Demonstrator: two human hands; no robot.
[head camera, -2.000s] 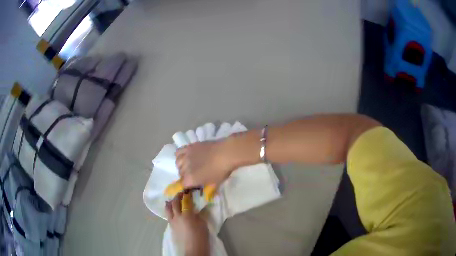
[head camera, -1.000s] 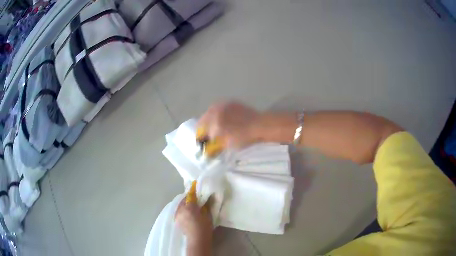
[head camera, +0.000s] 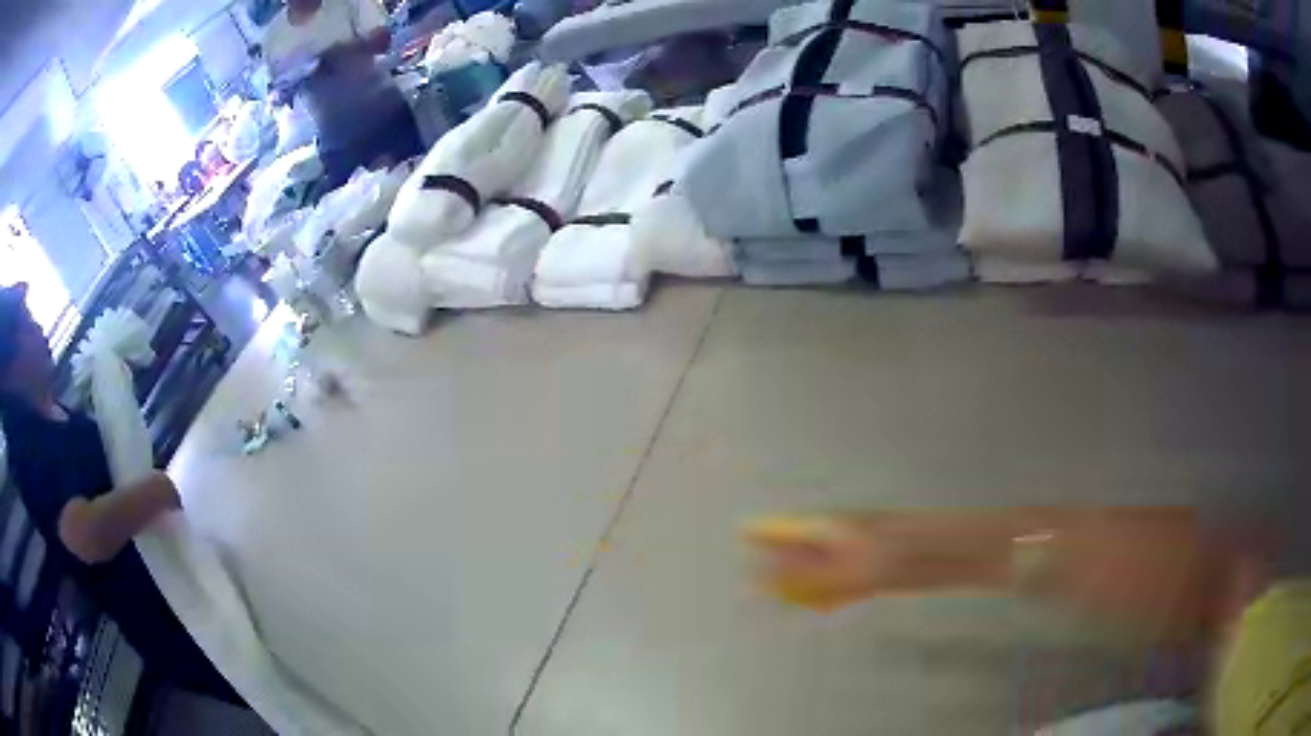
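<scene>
My right hand (head camera: 817, 561) reaches in from the right over the table, blurred, with yellow-orange coverings on the fingers. Nothing shows in it, but the blur hides whether the fingers are apart. My left hand is out of the picture. A long white curtain panel (head camera: 216, 597) hangs along the table's left side and runs out at the bottom edge. Its bunched pleated heading (head camera: 115, 342) is up by the other person's shoulder. A bit of white cloth (head camera: 1129, 719) shows at the bottom right edge.
Another person (head camera: 101, 532) stands at the left. Along the table's (head camera: 489, 475) back edge lie strapped white bundles (head camera: 475, 245), a grey-blue one (head camera: 827, 130) and a cream one (head camera: 1035, 158). Small metal pieces (head camera: 273, 424) lie at the far left. A second person (head camera: 345, 86) stands farther back.
The view has swung left and up. My right hand has come off the pleated white cloth, and my left hand has gone out of view. The other person now shows.
</scene>
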